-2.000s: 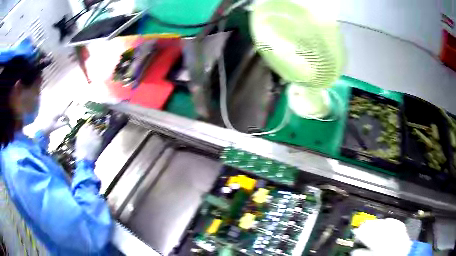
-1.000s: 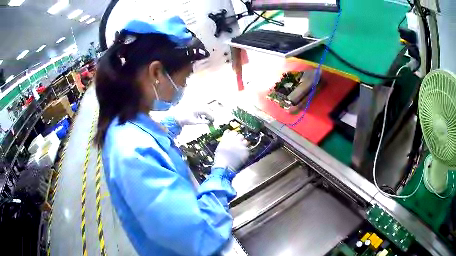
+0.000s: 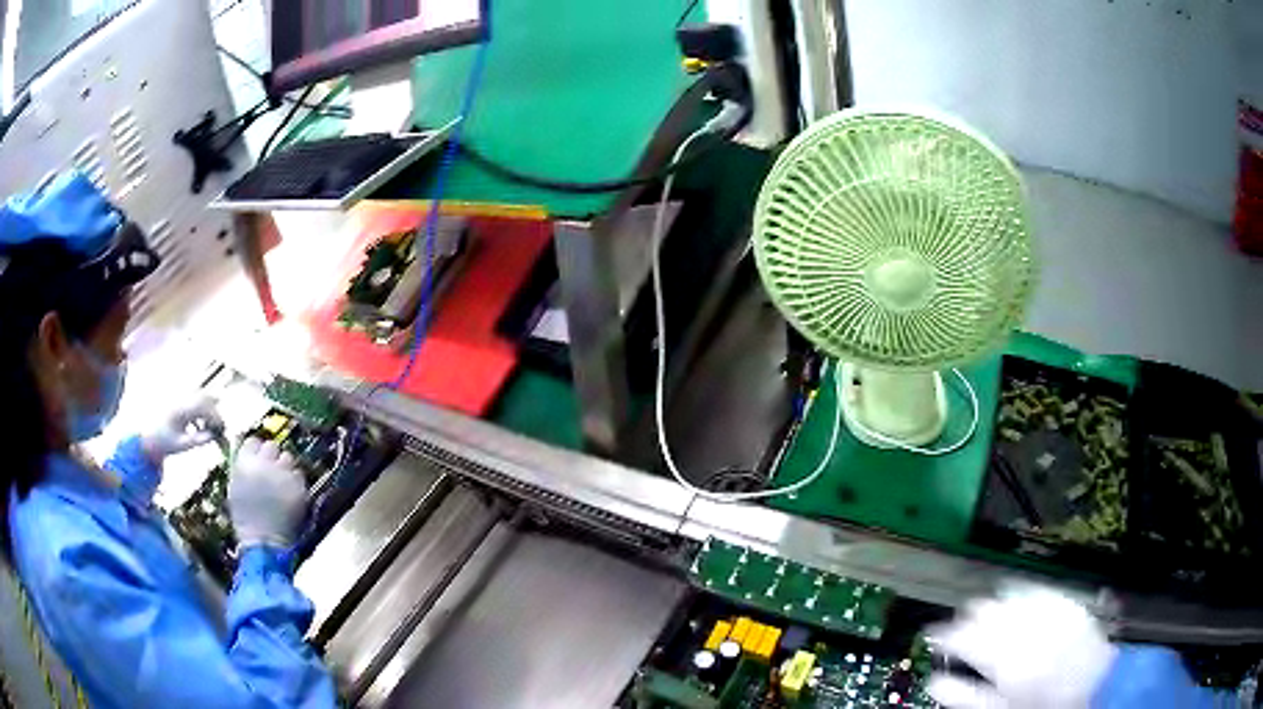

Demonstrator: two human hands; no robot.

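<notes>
A green circuit board (image 3: 790, 672) with yellow blocks and round pale-topped cans lies in its black carrier at the bottom edge, partly cut off. A narrow green panel strip (image 3: 792, 587) with rows of pale pads runs along the carrier's rear edge. My right hand (image 3: 1022, 651), in a white glove below a blue sleeve, is over the right part of the board, blurred. Its fingers point left; whether it holds anything cannot be seen. My left hand is not in view.
Another gloved worker (image 3: 139, 582) in blue handles a board (image 3: 208, 506) at left. Metal conveyor rail (image 3: 582, 485) crosses the view. Behind it stand a pale green fan (image 3: 898, 263) with a white cable and black trays (image 3: 1060, 450) of olive-green pieces. A red mat (image 3: 471, 326) holds another board.
The view has swung back right from the other worker, bringing the fan, trays and nearest board into fuller view. My right hand, out of view one second ago, shows again at bottom right.
</notes>
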